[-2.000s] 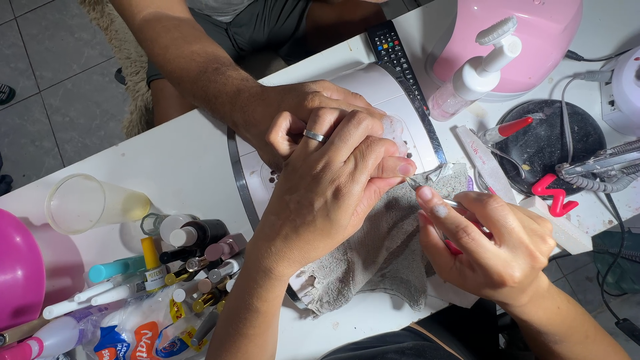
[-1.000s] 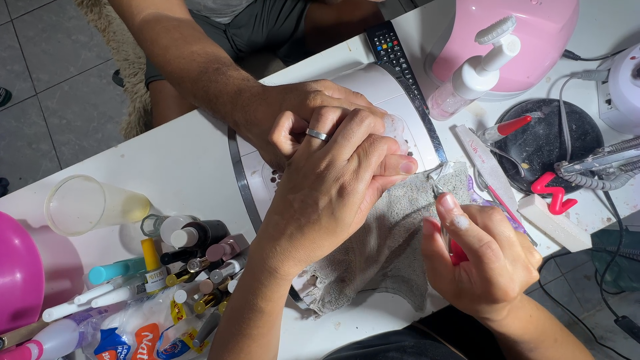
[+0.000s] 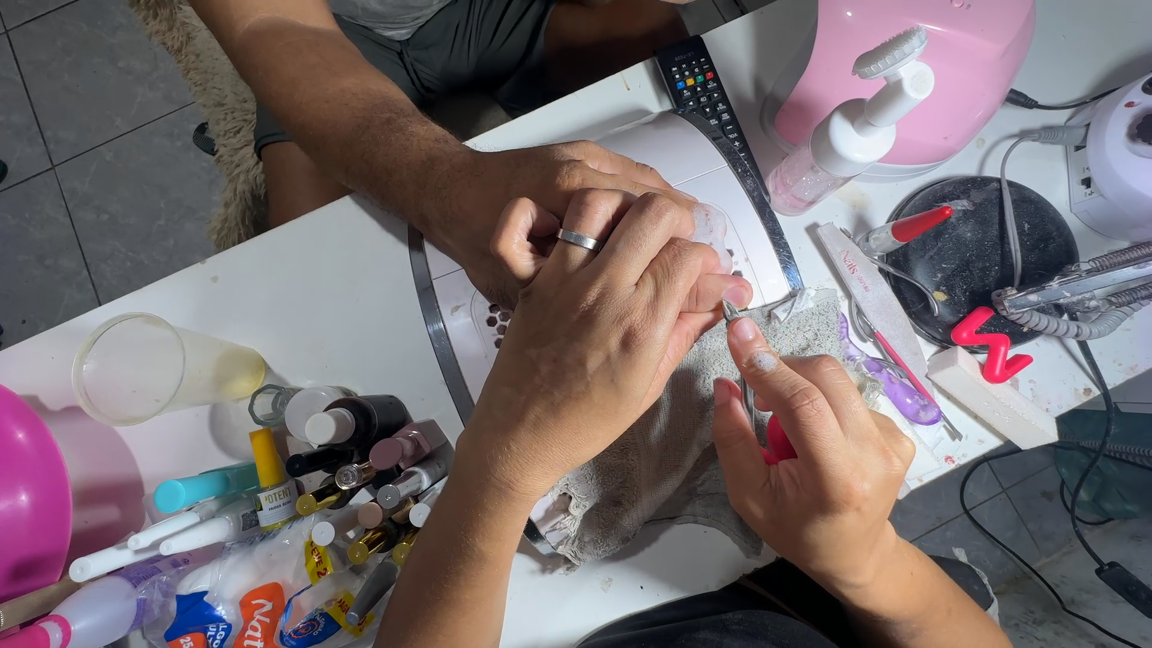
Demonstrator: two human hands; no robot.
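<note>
My left hand (image 3: 594, 351), with a silver ring, grips the fingers of another person's hand (image 3: 504, 198) over the white nail dust collector (image 3: 765, 198). One fingertip (image 3: 736, 292) of that person sticks out between my fingers. In my right hand (image 3: 810, 441) is a pair of metal cuticle nippers (image 3: 731, 311) with something red at the palm; the tips are at the side of the held fingertip. A whitish foam-like patch (image 3: 711, 229) is on the other fingers, and a little white is on my right index finger. Below lies a speckled grey towel (image 3: 648, 468).
On the right are a nail file (image 3: 868, 283), a white buffer block (image 3: 990, 396), a black round base (image 3: 985, 243), a pump bottle (image 3: 837, 144) and a pink device (image 3: 909, 81). A remote control (image 3: 706, 90) lies behind. At left are a plastic cup (image 3: 162, 367) and several polish bottles (image 3: 360, 432).
My right hand moved from the fingertip down onto the towel side, then back up so the nipper tips meet the fingertip again. My left hand keeps its hold.
</note>
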